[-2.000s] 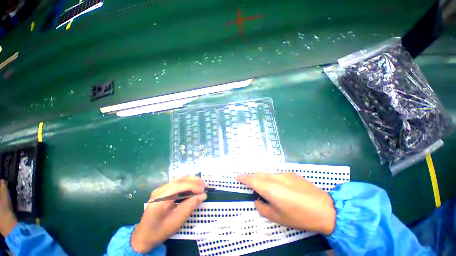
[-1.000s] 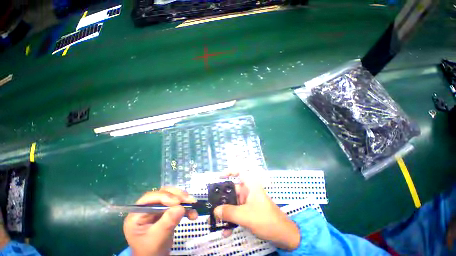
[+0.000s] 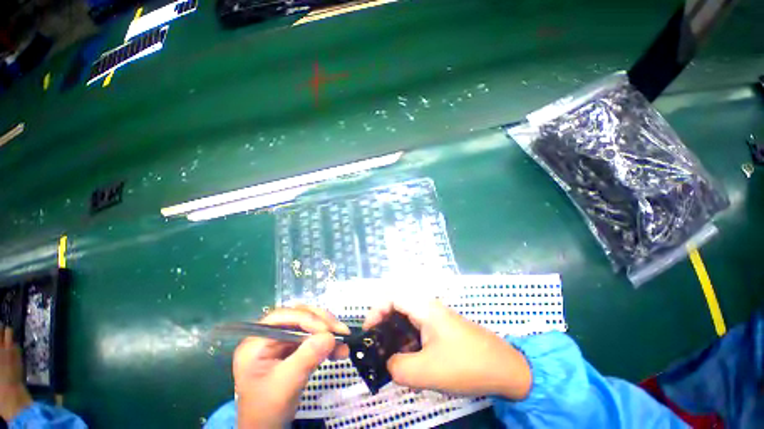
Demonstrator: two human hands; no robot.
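My right hand [image 3: 452, 348] holds a small black plastic housing [image 3: 371, 362], tilted, above the dot sheets. My left hand [image 3: 285, 360] holds silver-grey tweezers [image 3: 266, 331] like a pen; their tip end is at the housing's left edge, and whether they grip anything there cannot be told. A small gold-coloured spot shows on the housing. White adhesive sheets with rows of dark dots [image 3: 513, 302] lie overlapping beneath and beside both hands. Beyond them lies a clear blister tray [image 3: 360, 235], with several tiny gold-coloured parts near its lower left.
A zip-lock bag of black parts [image 3: 628, 172] lies at right. Two white edging strips [image 3: 285, 186] lie beyond the tray. Another black part [image 3: 106, 197] lies far left. A neighbour's hand [image 3: 10, 369] is at a black parts tray [image 3: 59, 335] at the left edge.
Two seconds ago my hands were low over the dot sheets; now the housing is lifted into view. Since one second ago it has turned and tilted in my right hand. The camera view has shifted slightly.
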